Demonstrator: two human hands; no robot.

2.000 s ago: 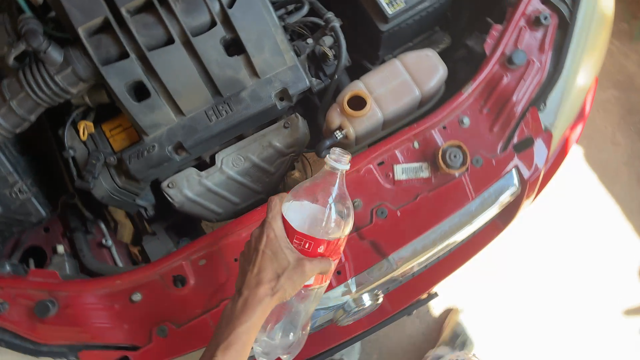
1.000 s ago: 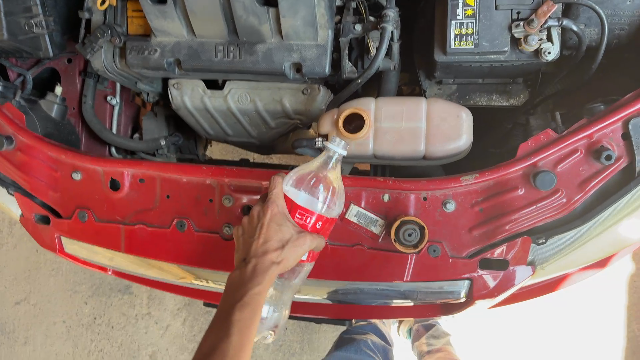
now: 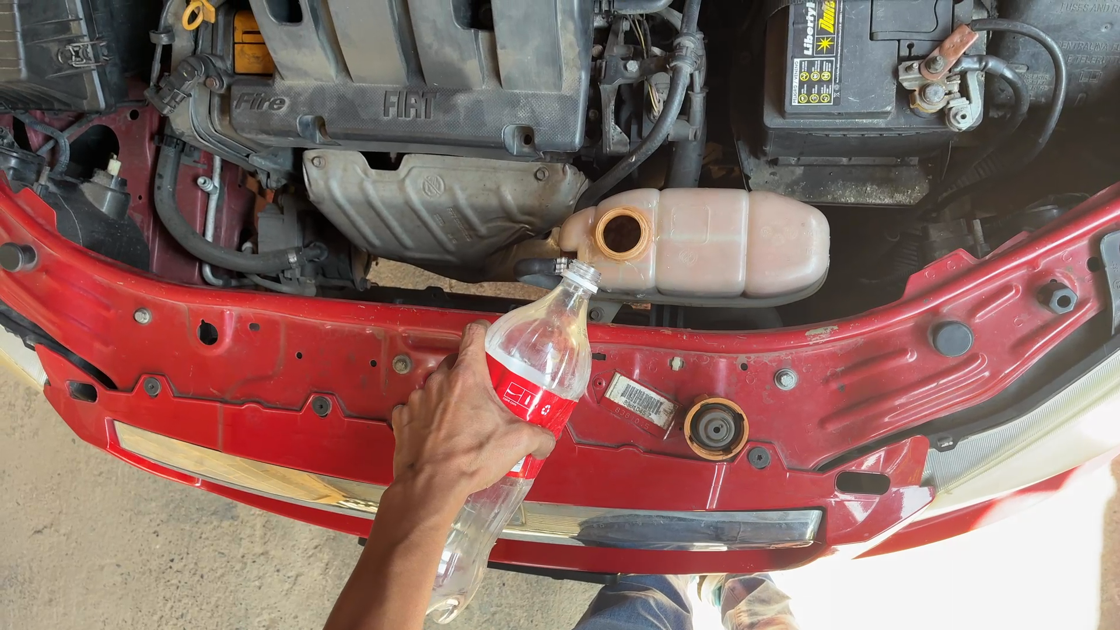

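Note:
My left hand [image 3: 464, 424] is wrapped around a clear plastic bottle [image 3: 547, 350] with a red label, over the car's red front panel. The bottle's uncapped mouth points up and right, just below the round opening of the pinkish coolant expansion tank [image 3: 700, 245]. Whether liquid is inside the bottle I cannot tell. The tank's opening is uncovered. A round cap [image 3: 716, 429] with an orange-brown rim lies upside down on the red panel, right of the bottle and beside a small barcode label [image 3: 640, 400]. My right hand is out of view.
Behind the panel are the engine cover [image 3: 411, 96], a metal heat shield [image 3: 437, 206] and hoses. A battery [image 3: 853, 79] with cable clamps stands at the upper right. Along the front runs a chrome strip [image 3: 700, 528]. My legs and shoes show below the bumper.
The view has swung and shifted considerably. My left hand keeps its hold on the bottle, whose mouth stays near the tank. The cap remains on the panel.

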